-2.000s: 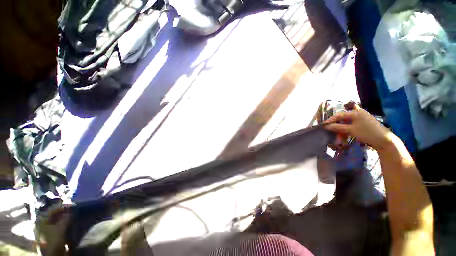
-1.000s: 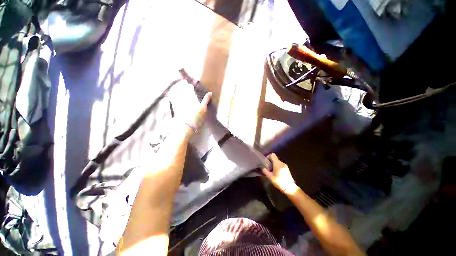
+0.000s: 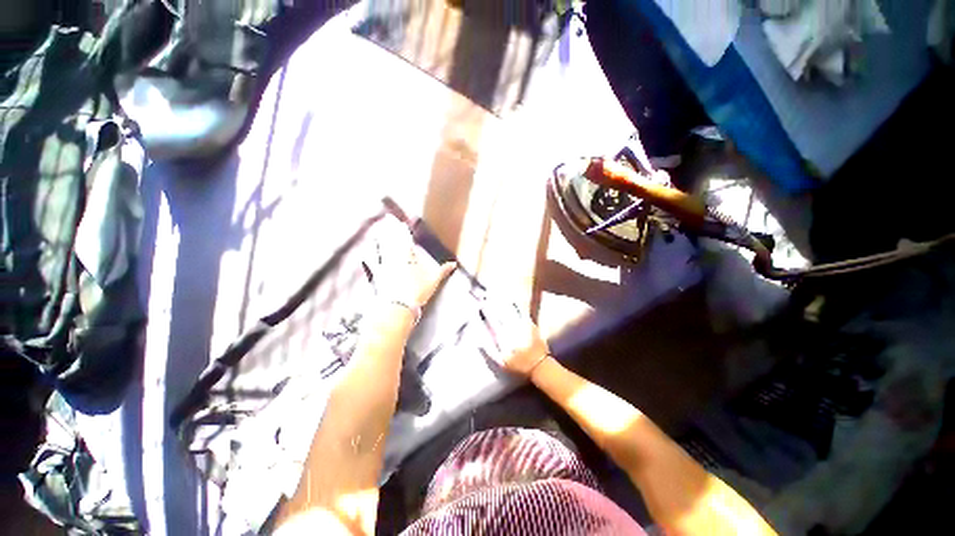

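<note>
A pale garment panel with a dark strip along its edge lies on the sunlit table cover. My left hand lies on the panel by the corner of the dark strip, its fingers washed out by glare. My right hand lies on the panel's right edge, close to my left hand, with fingers reaching up along the strip. Neither hand shows a clear grip. The electric iron with its orange-brown handle is parked to the right of the hands.
Dark grey-green garments are heaped at the left. The iron cord runs off to the right. A blue-edged surface with white cloth on it is at the upper right. Striped shadows cross the table.
My right hand has moved up and left from the panel's lower right corner, onto the cloth nearer my left hand. Earlier, my right hand was by the iron and the strip stretched across the front.
</note>
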